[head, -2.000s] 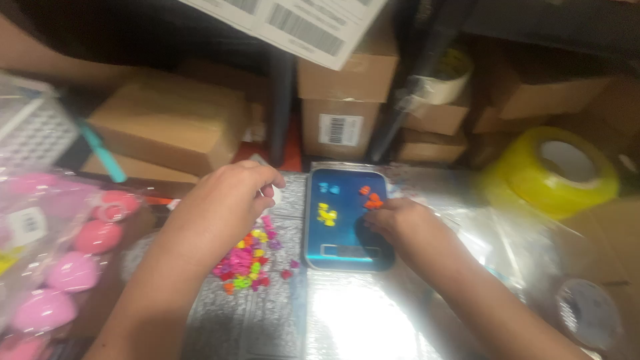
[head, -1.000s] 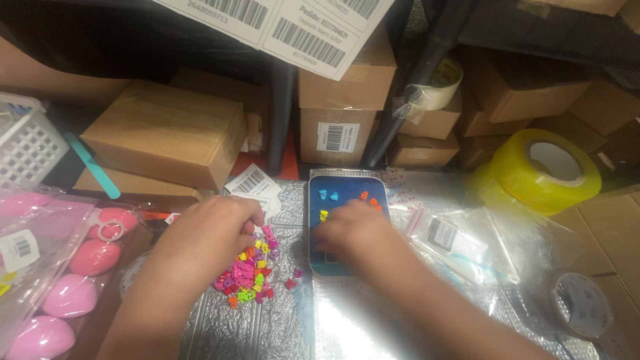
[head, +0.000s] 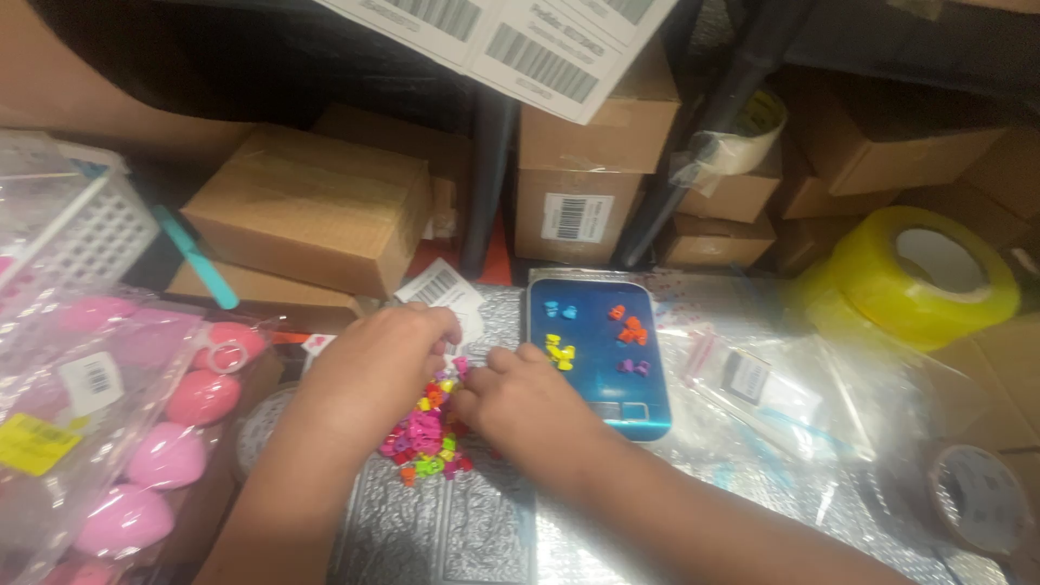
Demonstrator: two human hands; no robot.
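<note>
A pile of small multicoloured plastic pieces [head: 424, 435] lies on the silver embossed surface. My left hand [head: 394, 357] is at the pile's upper left edge, its fingers bent; whether it holds a piece is hidden. From the right, my right hand [head: 520, 406] reaches the pile's right side, fingertips down among the pieces, their grip unclear. Just right of that hand is a blue tray-like device [head: 597, 398] with a small display window. Separate groups rest on it: blue pieces [head: 561, 310], orange pieces [head: 630, 328], yellow pieces [head: 561, 353] and purple pieces [head: 634, 367].
Cardboard boxes [head: 309, 203] stand behind, beside dark shelf posts [head: 490, 179]. Yellow tape rolls [head: 910, 268] and clear plastic bags [head: 764, 390] are on the right. Packaged pink sponges [head: 166, 455], a white basket [head: 106, 219] and a teal tool [head: 195, 258] sit left. Label sheets hang above.
My right hand has moved left from over the blue device to the pile. Purple pieces now show on the device, where the hand was one second ago. My left hand remains by the pile.
</note>
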